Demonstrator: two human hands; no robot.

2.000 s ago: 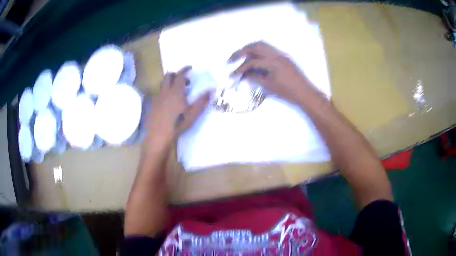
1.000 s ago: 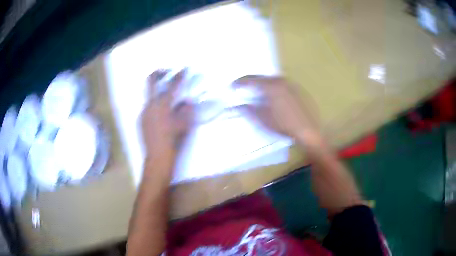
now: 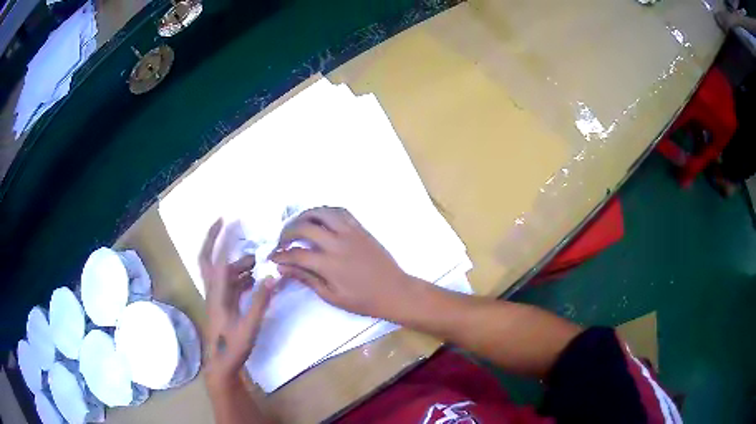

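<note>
A stack of white wrapping paper lies on the bench in front of me. My left hand and my right hand meet over it, around a crumpled bundle of white paper. The right fingers pinch the paper from the right. The left hand is at the bundle's left side with its fingers spread and its thumb near it. No metal shows in the bundle. Several round white wrapped pieces stand in two rows at the left.
Two brass-coloured metal fittings lie on the green conveyor belt behind the bench. More white sheets lie beyond it. Red stools stand by the bench's right edge. Part of another person shows at the far right.
The view has swung, showing the conveyor's metal fittings. The metal piece seen earlier between my hands no longer shows; bunched white paper is there instead. My hands have come closer together.
</note>
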